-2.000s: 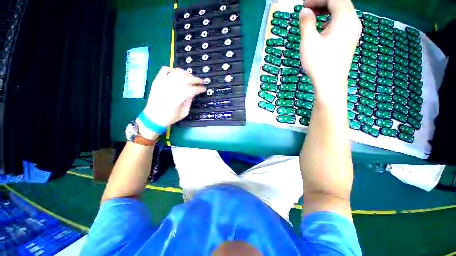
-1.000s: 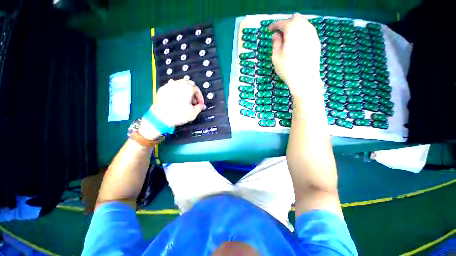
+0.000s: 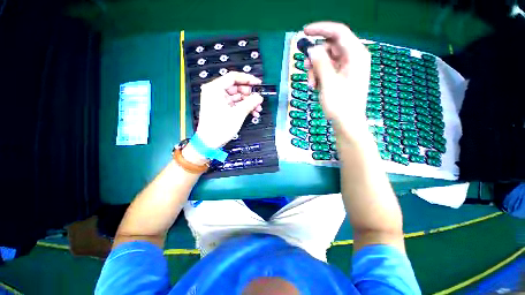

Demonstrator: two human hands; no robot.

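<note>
My left hand point(image 3: 225, 109) is above the black component tray point(image 3: 267, 164), its fingertips shut on a small black elongated housing point(image 3: 265, 90). My right hand point(image 3: 339, 72) is above the left part of the white sheet point(image 3: 284, 138) and holds a small dark piece point(image 3: 306, 45) between its fingers; I cannot tell exactly what it is. Green circuit boards point(image 3: 406, 103) lie in dense rows on the sheet. Units with round whitish centres point(image 3: 224, 58) sit in the upper tray rows. Glossy black pieces lie in the lower rows. My left hand covers the tray's middle.
A pale printed paper slip point(image 3: 133, 113) lies on the green bench at left, beyond a yellow tape line point(image 3: 182, 92). Dark tall masses stand at both bench ends. A white cloth or bag point(image 3: 443, 195) hangs below the bench's front edge at right.
My left hand has risen from the tray and now holds a black housing. My right hand has turned, and a dark piece now shows in its fingers. The camera view has shifted slightly.
</note>
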